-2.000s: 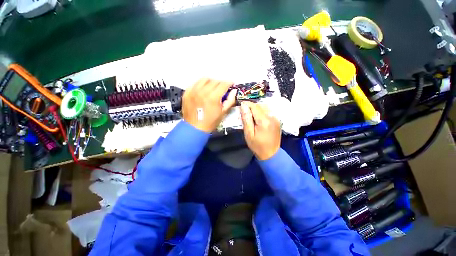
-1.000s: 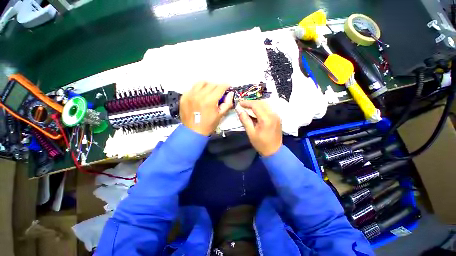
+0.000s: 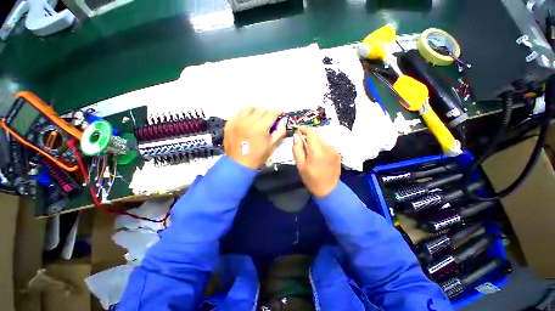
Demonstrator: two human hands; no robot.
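A hot-air brush [image 3: 176, 138] lies across the white cloth, its bristled barrel with dark-red and silver strips pointing left. My left hand [image 3: 251, 137] is closed around the brush where barrel meets handle and hides that part. To its right the handle is open and shows a circuit board with coloured wires [image 3: 307, 116]. My right hand [image 3: 317, 160] is just below the board, thumb and index finger pinched at the near edge of the wires. What they pinch is too small to tell.
Small black screws [image 3: 342, 97] lie right of the board. Beyond are a yellow-handled mallet [image 3: 437, 124], a black cylinder [image 3: 431, 82] and a tape roll [image 3: 439, 47]. A multimeter [image 3: 30, 121] and wire spool [image 3: 95, 138] are left. A blue crate [image 3: 380, 203] holds brushes, lower right.
The view has shifted slightly. My right fingertips have moved a little at the wires, and my left hand keeps its hold on the brush. Dark items now show at the top edge of the green belt.
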